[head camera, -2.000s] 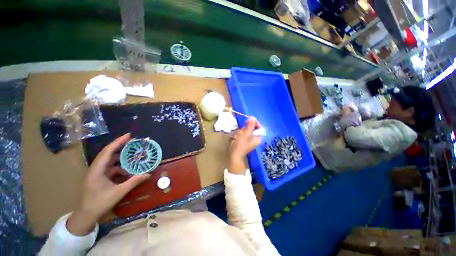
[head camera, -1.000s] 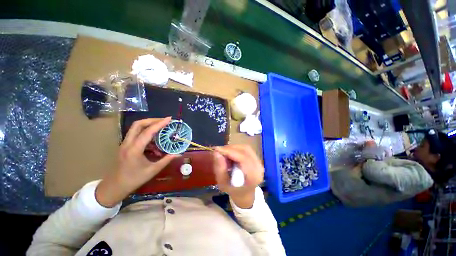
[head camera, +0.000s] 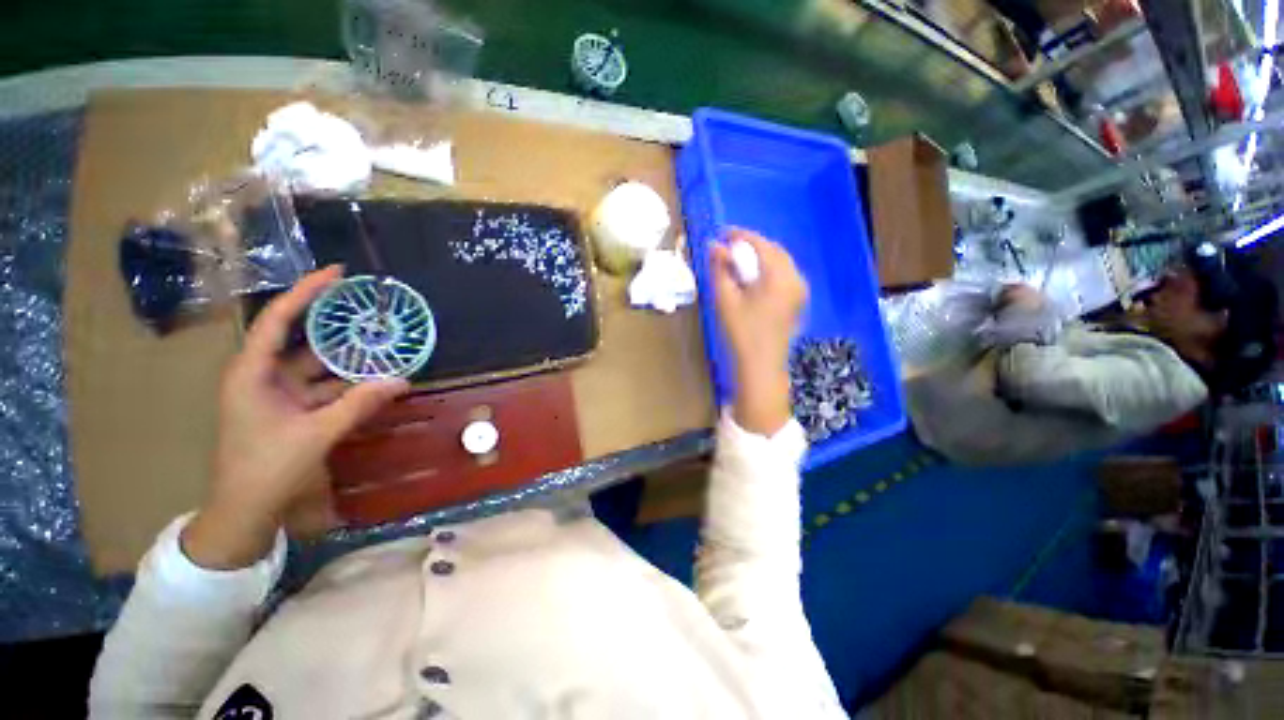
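My left hand (head camera: 282, 408) holds the pale teal-white spoked wheel (head camera: 370, 329) by its rim, face up, over the lower left of the black pad (head camera: 423, 253). My right hand (head camera: 760, 317) is closed around the white grip of a thin tool (head camera: 744, 262) above the near left edge of the blue bin (head camera: 796, 211); the tool's tip cannot be made out. Silver-white specks (head camera: 528, 251) lie on the pad. Silver-and-dark metal parts (head camera: 831, 387) are heaped in the bin. A small white disc (head camera: 479, 438) sits on the red-brown board (head camera: 408, 457).
A cream-white pot (head camera: 630, 218) and crumpled tissue (head camera: 661, 281) stand left of the bin. A white wad (head camera: 313, 146) and clear bag (head camera: 254, 246) lie left. An open cardboard box (head camera: 908, 211) stands beyond the bin. Another wheel (head camera: 599, 63) lies on the green belt. A person (head camera: 1084, 366) sits right.
My right hand has moved right with the tool, away from the wheel, to over the bin. My left hand still holds the wheel, now with no tool at its hub. The view has shifted.
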